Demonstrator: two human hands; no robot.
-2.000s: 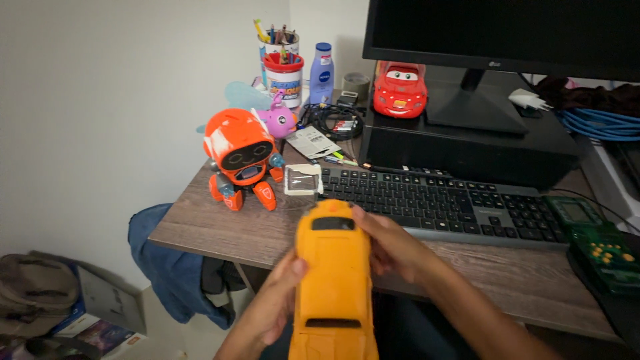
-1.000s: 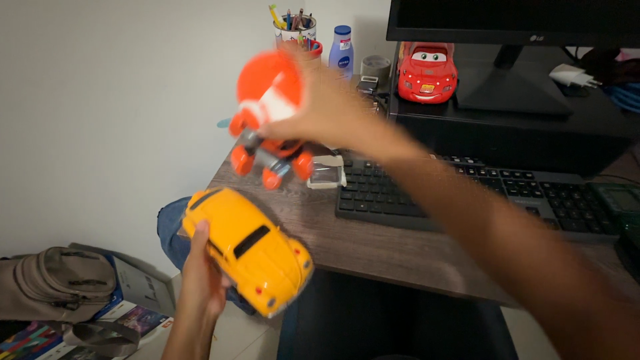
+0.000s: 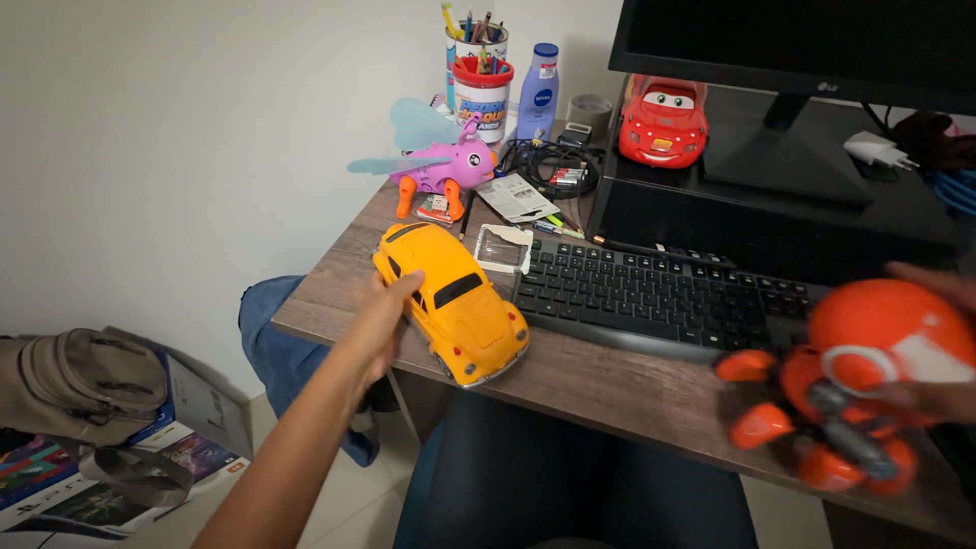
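My left hand [image 3: 385, 324] grips a yellow toy car [image 3: 457, 297] by its side, at the left front of the wooden desk [image 3: 595, 381]. At the right edge of the view, my right hand [image 3: 926, 396] holds an orange toy robot [image 3: 877, 358], blurred, over the desk's right front. Much of that hand is hidden or out of frame. Behind the yellow car stands a pink winged toy [image 3: 446, 164] with orange legs. A black keyboard [image 3: 633, 297] lies between the two held toys.
Pencil cups [image 3: 482, 103], a lotion bottle [image 3: 538, 95], coiled black cables [image 3: 560, 168] and a paper card [image 3: 518, 198] are at the back. A red toy car [image 3: 663, 126] sits on a black stand under the monitor [image 3: 801, 53]. A backpack [image 3: 91, 381] rests on boxes at left.
The orange robot has moved from the desk's left side to the right in my right hand. My left hand has brought the yellow car over the desk's left front.
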